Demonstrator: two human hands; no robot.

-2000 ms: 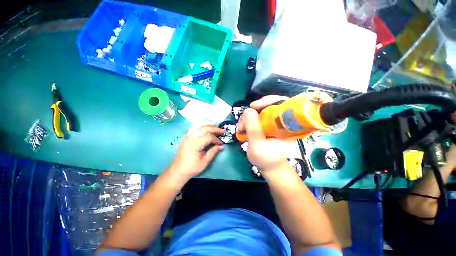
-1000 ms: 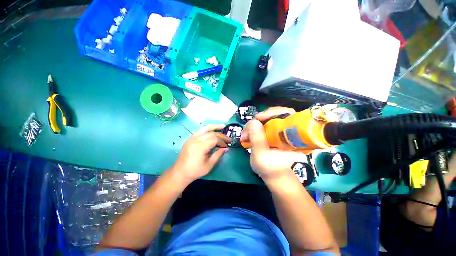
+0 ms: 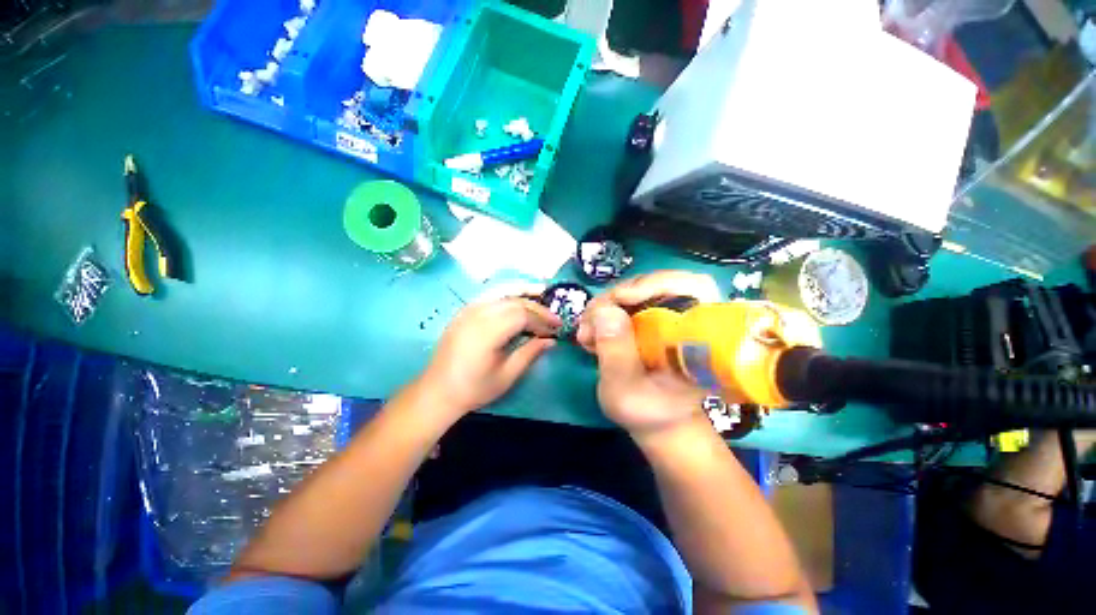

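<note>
My right hand [image 3: 637, 360] is closed around the orange electric screwdriver [image 3: 727, 348], which lies tilted across the hand with its black cable running right. Its tip is hidden by my fingers. My left hand [image 3: 490, 351] holds the near-left rim of a black round housing [image 3: 565, 303] with whitish and green parts inside. The fingertips of both hands meet at this housing. A second round housing [image 3: 603, 256] stands just behind it. Another housing [image 3: 725, 415] shows partly below the screwdriver.
Joined blue bins [image 3: 349, 143] and a green bin [image 3: 529, 204] stand at the back. A green wire reel [image 3: 382, 216], white paper [image 3: 511, 249], cutters [image 3: 142, 240] and a screw bag [image 3: 82, 286] lie left. A white-topped machine [image 3: 829, 120], tub [image 3: 833, 286] and another person's arm [image 3: 1022, 499] are right.
The view has shifted a little. The screwdriver's rear has swung down towards me, uncovering the tub and covering the far-right housing. Both hands remain at the same housing.
</note>
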